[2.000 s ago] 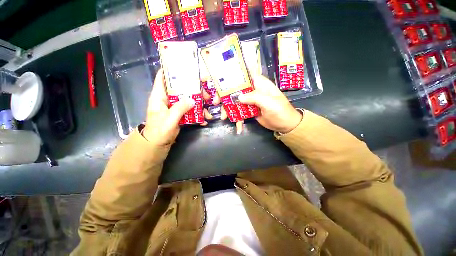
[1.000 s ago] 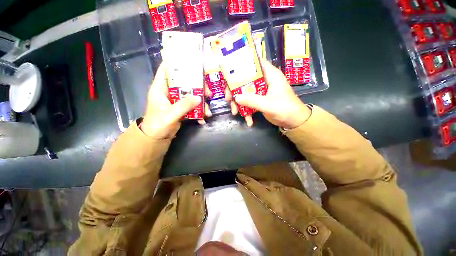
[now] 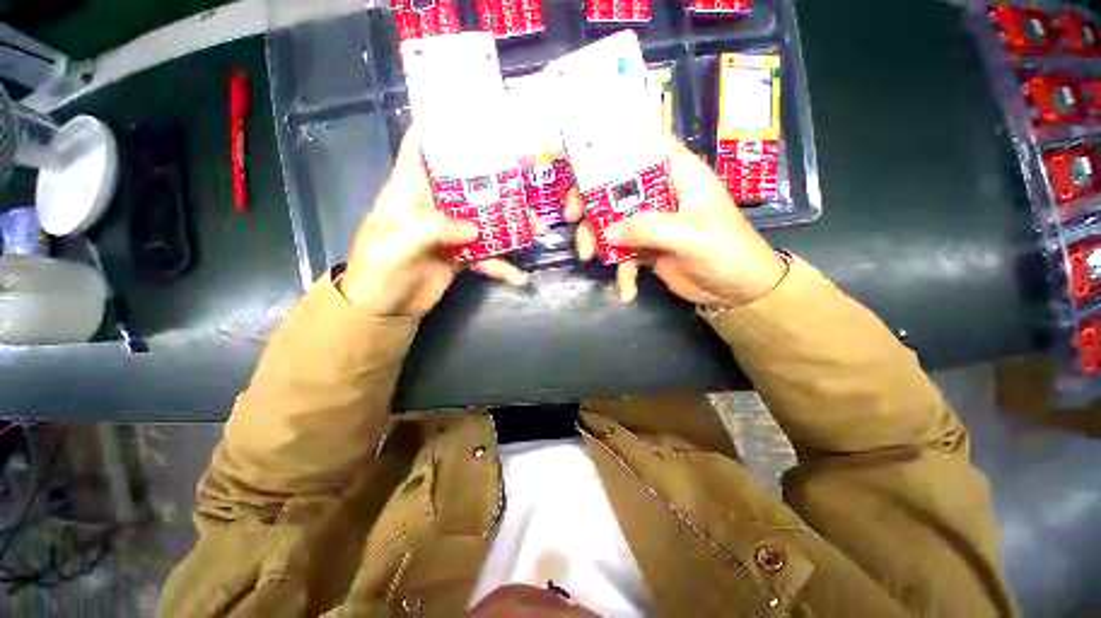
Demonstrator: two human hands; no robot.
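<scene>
My left hand [image 3: 405,248] is shut on a red keypad phone [image 3: 469,151], face up, thumb on its keys. My right hand [image 3: 712,248] is shut on another keypad phone [image 3: 613,145], tilted, thumb on its lower keys. Both upper halves glare white, so their screens cannot be read. The phones are over the near edge of a clear blister tray [image 3: 336,181]. In the tray, a phone [image 3: 749,127] with a yellow frame lies in the right near pocket. More phones lie in the tray, partly hidden behind the held ones.
A red pen [image 3: 239,143], a black flat object [image 3: 159,199], a round white disc [image 3: 76,175] and a pale cup [image 3: 48,298] are at the left. A side blister tray [image 3: 1041,193] with red phones face down is at the far right. The bench [image 3: 893,272] is dark.
The screens of both held phones have turned from partly yellow with dark patches to plain white glare. The view has shifted, so bench items sit further right and slightly higher. Both hands keep their phones.
</scene>
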